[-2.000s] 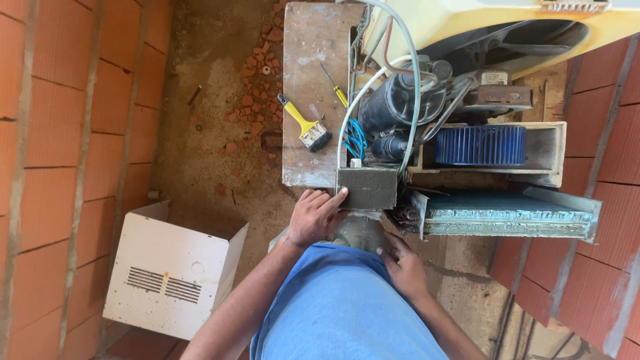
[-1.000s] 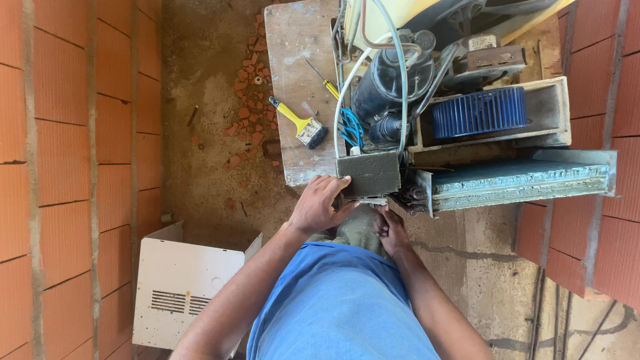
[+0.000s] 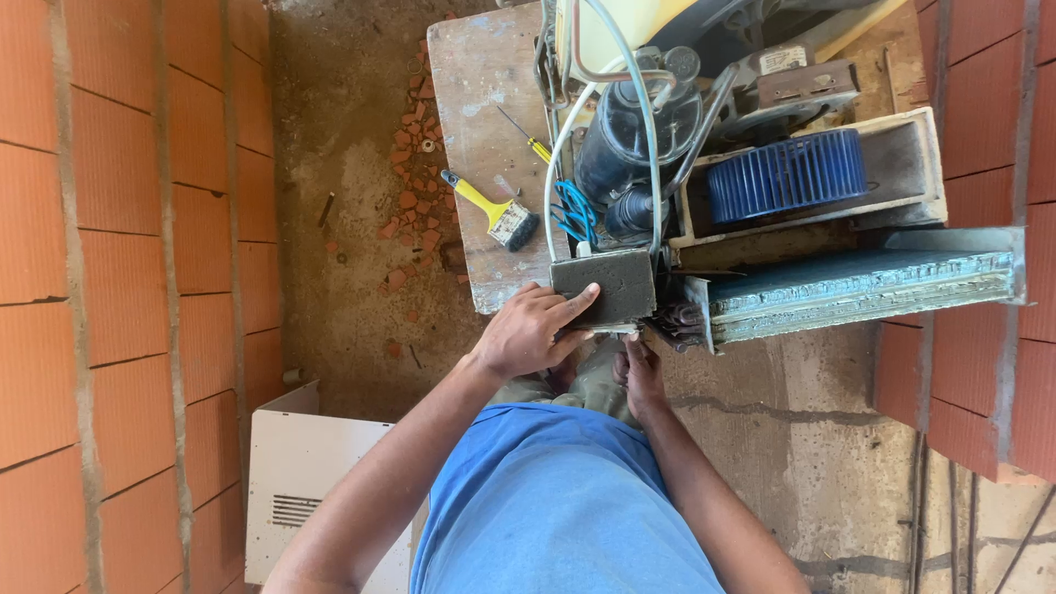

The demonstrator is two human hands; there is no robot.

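Note:
My left hand (image 3: 536,326) holds the left side of a dark grey rectangular box (image 3: 615,285), its index finger lying on the top face. Below the box's front edge, by a pale strip, is my right hand (image 3: 640,373), fingers curled; whether it grips something there is hidden. Behind the box stand a black compressor (image 3: 635,132) with bent tubes and a coil of blue wire (image 3: 575,210). To the right are a blue blower wheel (image 3: 788,175) in its housing and a finned coil (image 3: 862,289). A yellow-handled paintbrush (image 3: 495,213) and a screwdriver (image 3: 528,136) lie left of the compressor.
The wooden board (image 3: 487,91) under the tools has worn edges. Broken brick pieces (image 3: 408,198) are scattered on the floor beside it. A white vented metal cover (image 3: 330,470) rests at lower left. Brick walls stand on both sides, and metal rods (image 3: 917,511) lie at lower right.
My right hand, lower and more open two seconds ago, has come up to the box's front edge with its fingers curled. My left hand stays at the box.

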